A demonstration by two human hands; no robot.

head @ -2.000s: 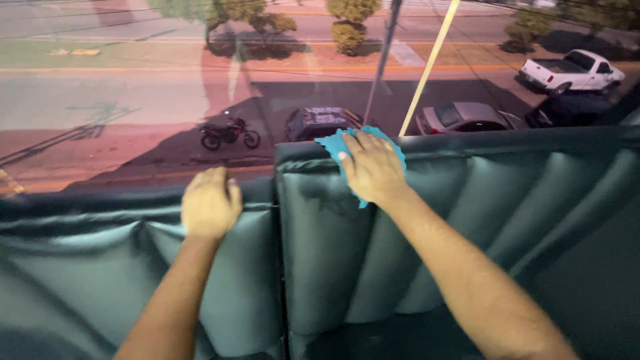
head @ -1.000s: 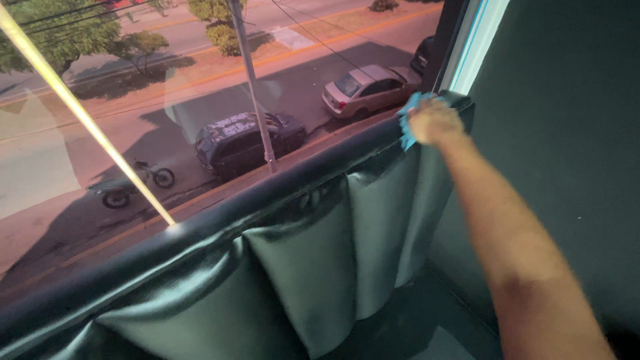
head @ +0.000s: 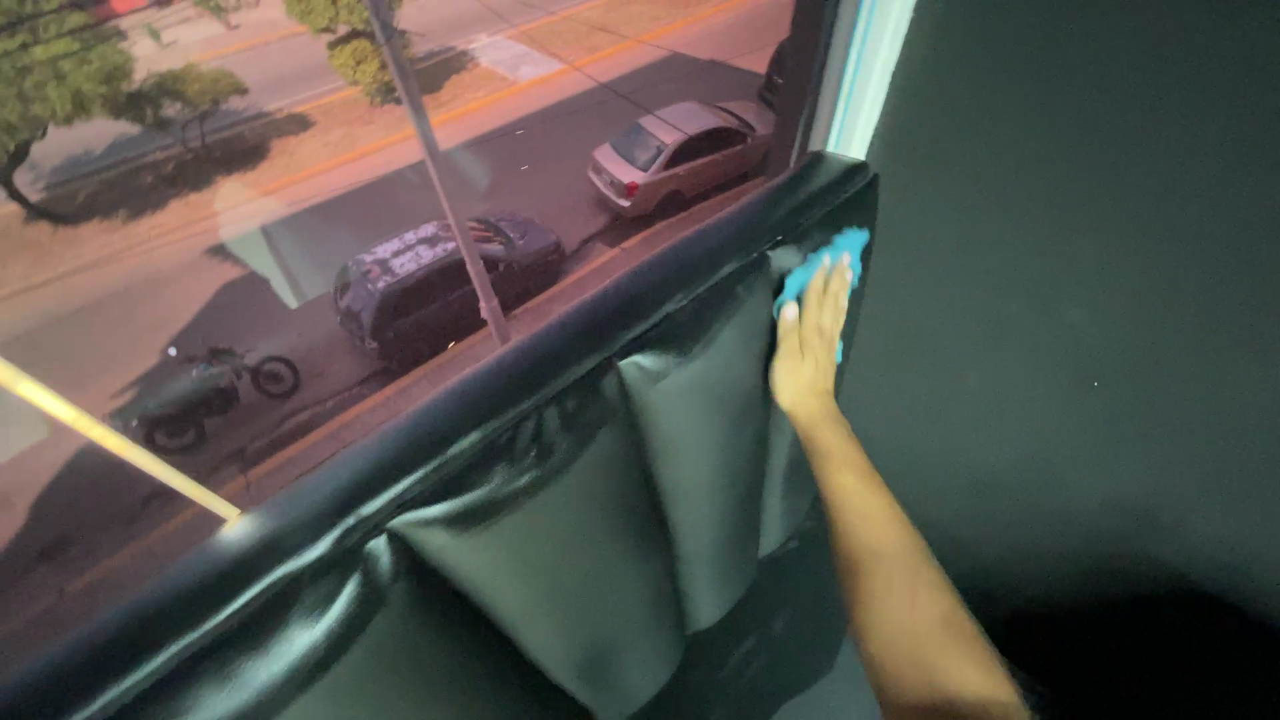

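My right hand (head: 815,340) presses a bright blue cloth (head: 838,262) flat against the upper right end of a dark padded backrest (head: 560,540), just below its top edge. The fingers lie together over the cloth, which shows past their tips and along one side. The backrest has a smooth, shiny, leather-like cover with vertical padded channels and creases beneath a rolled top edge. My left hand is out of view.
A dark wall (head: 1080,300) rises to the right of the backrest. Behind the top edge is a window with a light frame (head: 870,75); parked cars (head: 685,155), a motorcycle (head: 215,390) and a street show through the glass.
My right hand with the cloth has gone along the backrest to its right end, then from the top edge down onto the front face. My left hand has left the view, which has turned right.
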